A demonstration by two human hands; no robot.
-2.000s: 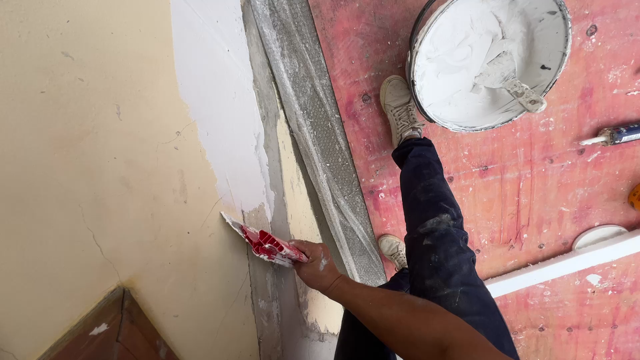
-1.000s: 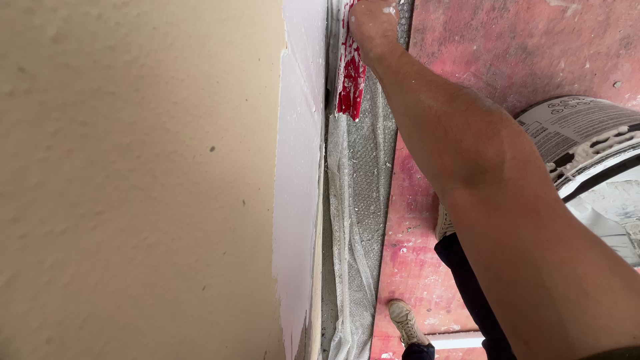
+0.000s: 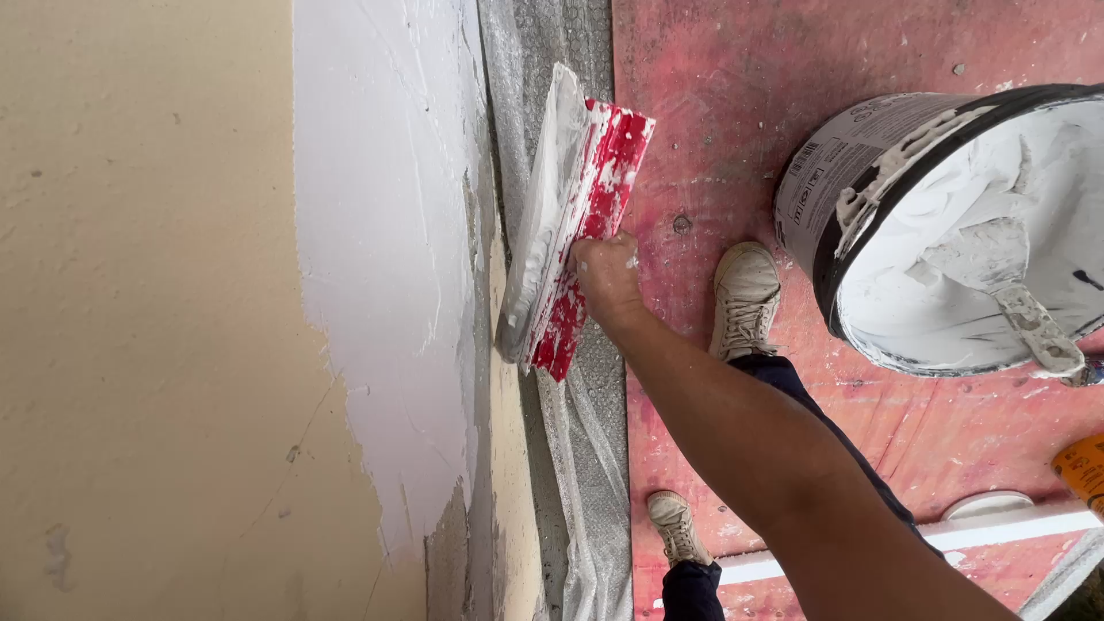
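My right hand (image 3: 608,272) is closed around the red plastic back of a wide plastering spatula (image 3: 595,233), which is smeared with white filler. A thick band of white filler lies along its blade, on the side facing the wall. The blade is close to the wall corner; whether it touches there I cannot tell. A cream wall (image 3: 164,285) on the left bears a broad white coat of filler (image 3: 388,224) beside its edge. Right of my hand, a tilted-looking bucket (image 3: 828,216) holds white filler, with a smeared putty knife (image 3: 1026,302) resting in it. My left hand is out of view.
Clear bubble wrap (image 3: 595,483) lies along the wall's foot, beside a red, stained board floor (image 3: 690,172). My two shoes (image 3: 746,297) stand on the boards. A white strip (image 3: 992,528), a round white lid (image 3: 987,504) and an orange object (image 3: 1082,470) are at lower right.
The spatula, at the top edge a second ago, is now farther down in view and a thick load of filler shows on its blade. The view has shifted, showing more of the bucket.
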